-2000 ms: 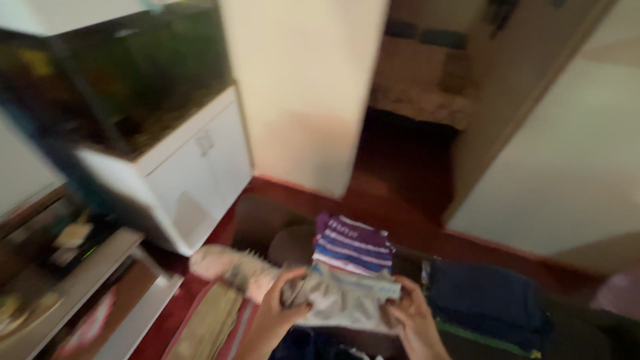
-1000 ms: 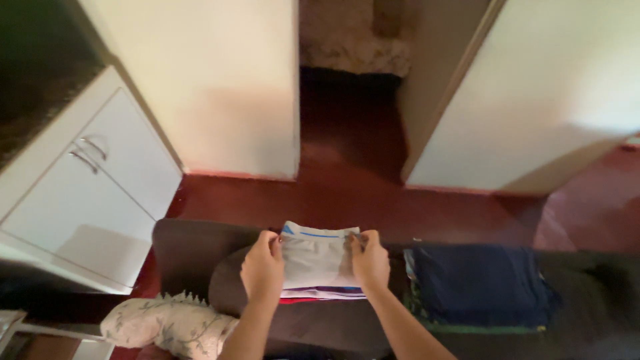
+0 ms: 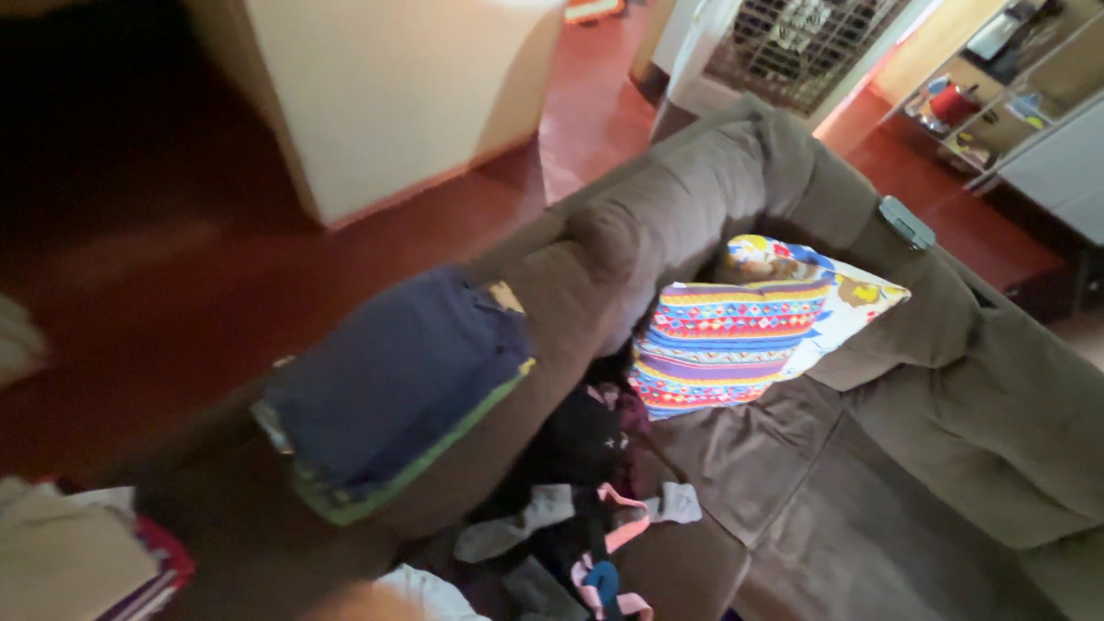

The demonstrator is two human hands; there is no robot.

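Note:
At the bottom edge a blurred patch of skin, likely my right hand [image 3: 366, 604], shows beside a white cloth [image 3: 427, 595]; its fingers cannot be made out. My left hand is not in view. A folded light garment [image 3: 73, 548] lies at the lower left over red, white and purple cloth. Folded dark blue clothes [image 3: 401, 379], with a green-edged piece beneath, rest on the sofa's backrest. Loose clothing lies on the seat: black garments [image 3: 569, 440], a grey-and-white sock [image 3: 517, 522], another pale sock [image 3: 677, 503] and pink straps [image 3: 625, 517].
The brown sofa [image 3: 906, 466] bends around to the right. A striped, patterned cushion [image 3: 733, 345] leans against a floral cushion [image 3: 849, 302]. A grey object [image 3: 906, 222] sits on the far backrest. Behind are a wall [image 3: 405, 103], a metal grille [image 3: 793, 43] and shelves [image 3: 992, 112].
The view has swung right. Both hands held the light garment earlier; now it lies at the lower left without a hand visible on it. The sofa seat and cushions have come into view.

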